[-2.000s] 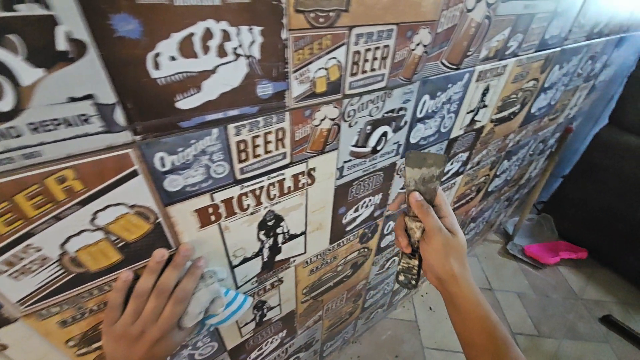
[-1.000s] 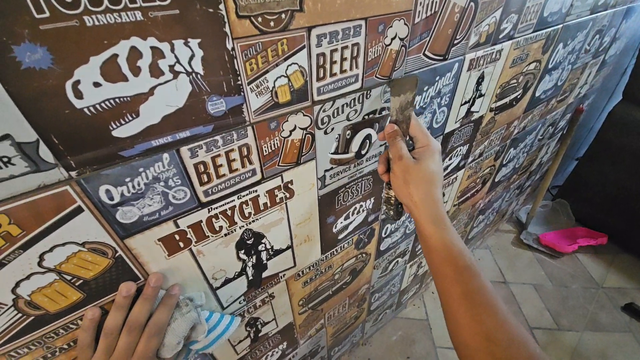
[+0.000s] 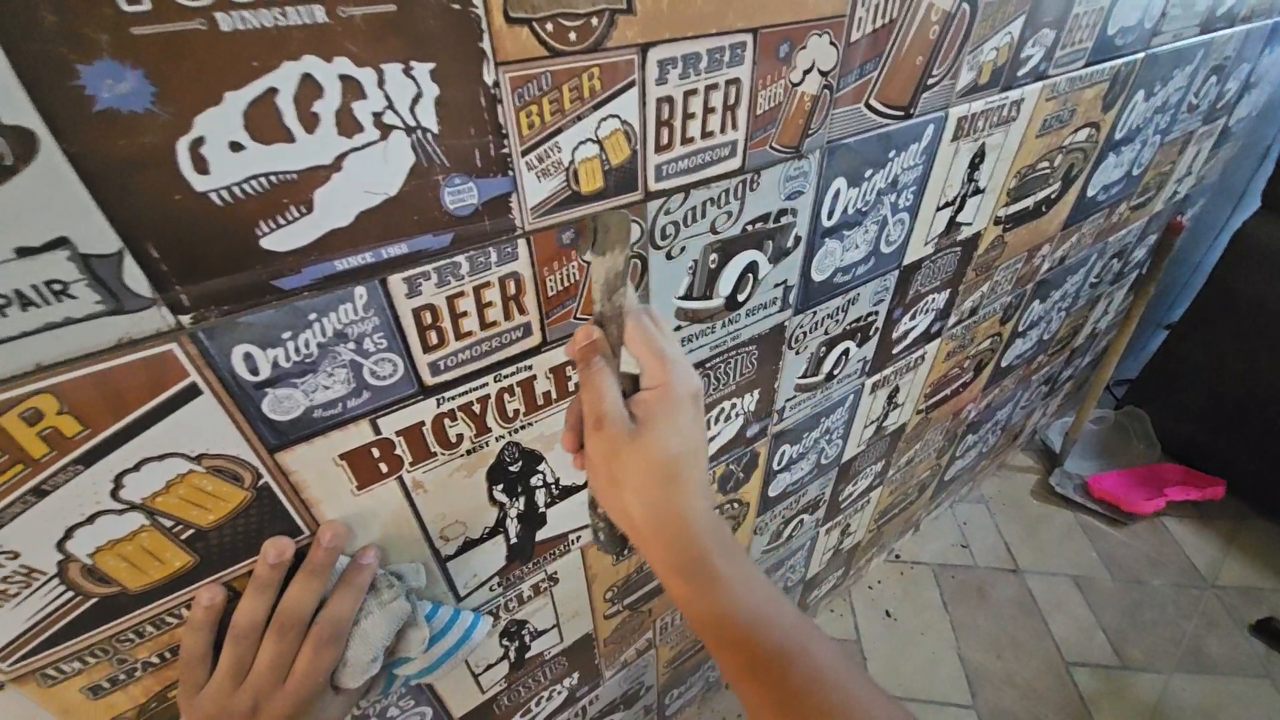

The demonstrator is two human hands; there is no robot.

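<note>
My right hand (image 3: 640,420) is closed around a worn, stained scraper (image 3: 608,265), held upright with its flat blade end up against the poster-patterned wall covering (image 3: 340,290). The blade lies over a small beer picture, just below a horizontal seam; the lower end of the tool shows under my fingers. At the lower left, my left hand (image 3: 285,620) rests with spread fingers on the wall covering, pressing a crumpled grey cloth with blue and white stripes (image 3: 400,625) against it. Part of the cloth is hidden under the palm.
Tiled floor (image 3: 1000,620) with small dark crumbs lies along the wall's foot at the lower right. A wooden stick (image 3: 1120,340) leans there, beside a grey dustpan-like item (image 3: 1100,440) and a bright pink plastic piece (image 3: 1155,487). A dark piece of furniture (image 3: 1220,350) stands at the far right.
My right hand has moved left along the wall with the scraper, from over the garage picture to the small beer picture. My left hand stays on the cloth at the lower left.
</note>
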